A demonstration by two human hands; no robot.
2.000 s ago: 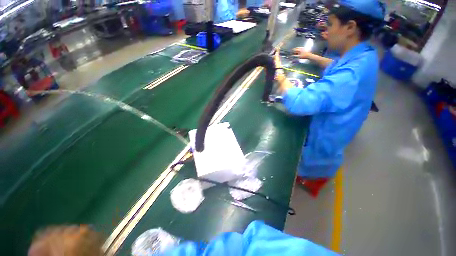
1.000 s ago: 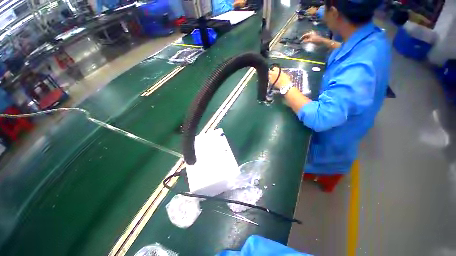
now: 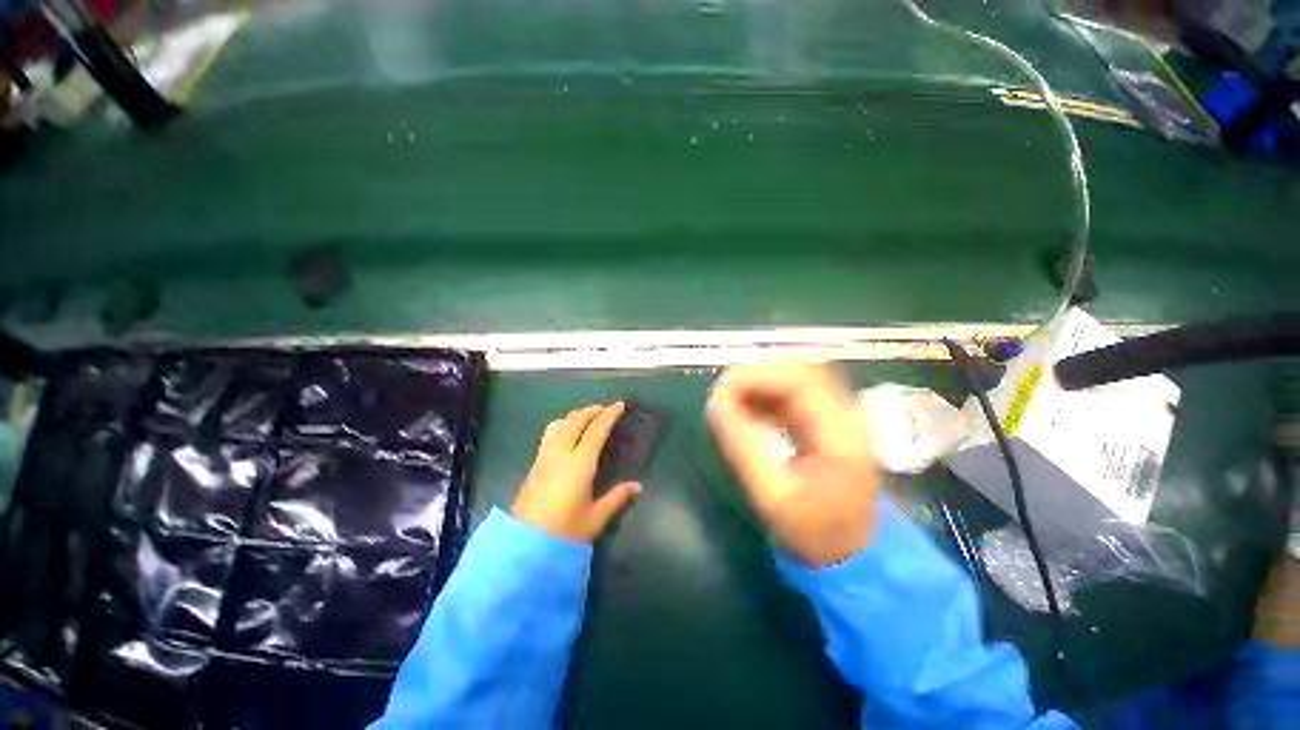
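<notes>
A small dark housing (image 3: 632, 446) lies on the green worktop in front of me. My left hand (image 3: 573, 474) is on its left side, fingers along its upper left edge and thumb at its lower edge. My right hand (image 3: 801, 454) is raised to the right of the housing and blurred. Its thumb and forefinger are curled toward each other; whether something tiny is between them cannot be told. A whitish parts bag (image 3: 912, 425) shows just behind my right hand, partly hidden by it.
A black compartment tray (image 3: 271, 499) fills the left. A pale edge rail (image 3: 684, 348) runs before the green belt (image 3: 642, 186), which carries dark pieces (image 3: 320, 275). At right are a white carton (image 3: 1098, 428), black hose (image 3: 1198, 348), cable (image 3: 1015, 478), clear bag (image 3: 1112, 559) and another person's sleeve (image 3: 1269, 682).
The view has swung left and down from the neighbouring worker to my own work spot. Both my hands, the housing and the tray now show.
</notes>
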